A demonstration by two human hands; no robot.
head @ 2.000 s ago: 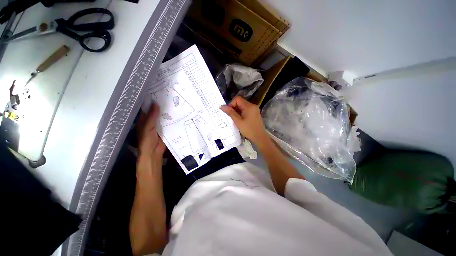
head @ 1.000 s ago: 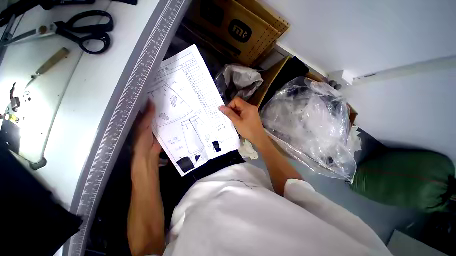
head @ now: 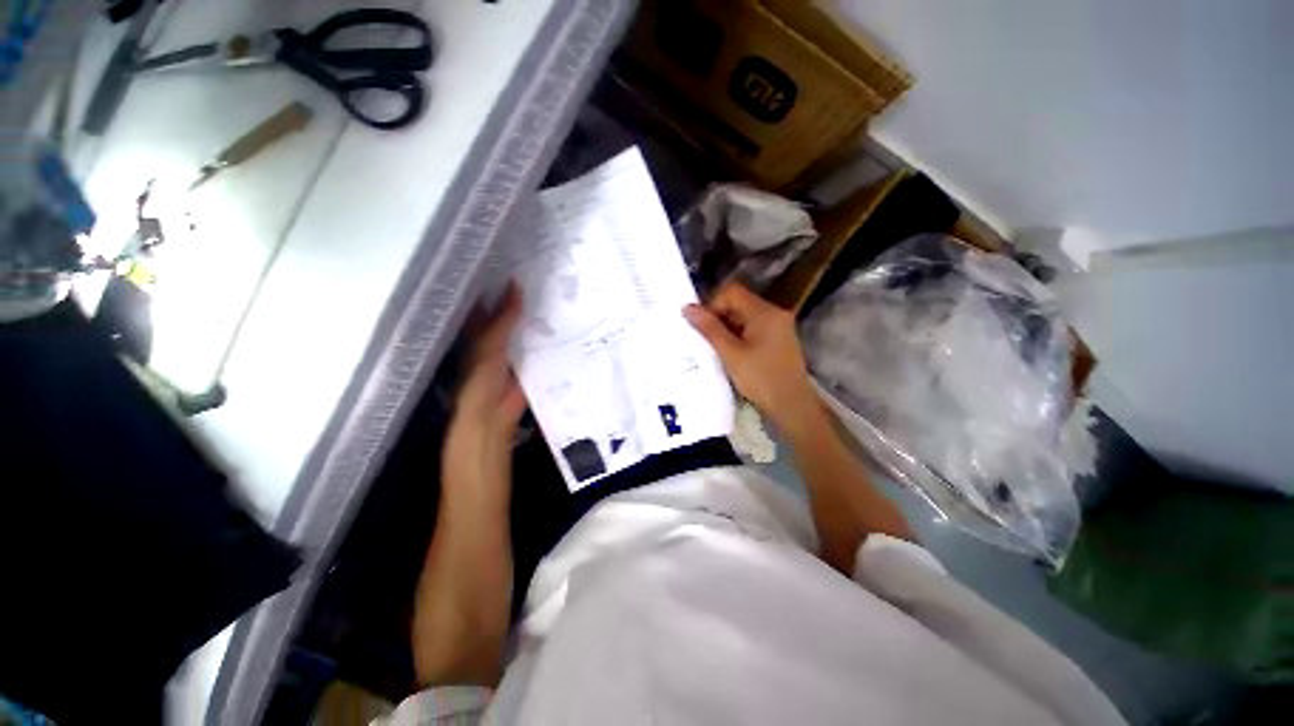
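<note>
A white spec sheet with printed garment drawings and small black blocks near its lower edge is held above my lap. It is slightly blurred. My left hand holds its left edge, with the fingers partly behind the paper. My right hand pinches its right edge between thumb and fingers.
The white machine table is at the left, with black shears, a wooden-handled tool and black cloth. A ruler strip runs along its edge. Right are a cardboard box, clear plastic bag and green sack.
The view has shifted, so the table, sheet and boxes appear further right. Blue-patterned material now shows at the left edge. Both hands still hold the sheet.
</note>
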